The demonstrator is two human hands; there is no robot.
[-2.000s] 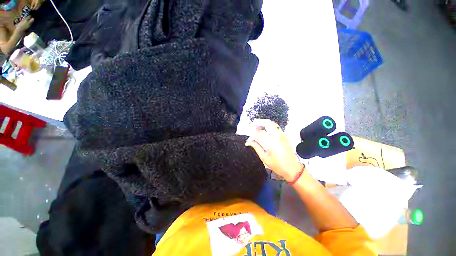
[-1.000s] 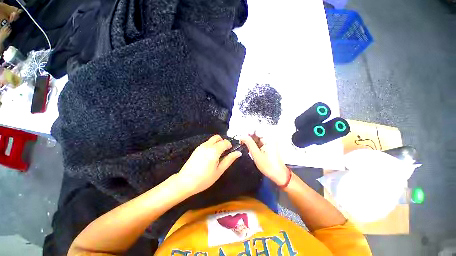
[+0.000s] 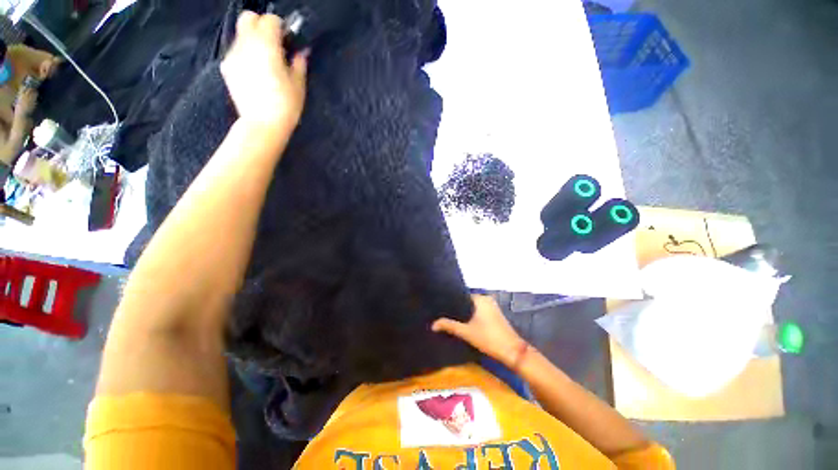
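Observation:
A large black garment (image 3: 358, 211) lies across the table and down over my lap, with a rough speckled part at the left and smoother dark cloth in the middle. My left hand (image 3: 266, 73) is stretched far forward and grips the cloth near the top of the view, beside a small pale-grey patch (image 3: 294, 22). My right hand (image 3: 485, 330) holds the garment's near right edge, thumb on top and the other fingers partly hidden. No needle or thread can be made out. A pile of tiny black pieces (image 3: 480, 187) lies on the white tabletop (image 3: 524, 101).
Three black thread cones (image 3: 588, 220) lie right of the pile. A white plastic bag (image 3: 703, 321) and a green-capped bottle (image 3: 789, 338) are on cardboard (image 3: 698, 404) at right. A blue basket (image 3: 639, 60), red stool (image 3: 46, 296), phone (image 3: 104, 197) and another person's arm (image 3: 16, 115) also show.
My left hand has moved from the near fold far forward to the top of the garment. My right hand has moved down to its near edge. The speckled fold is now turned and smoother cloth shows.

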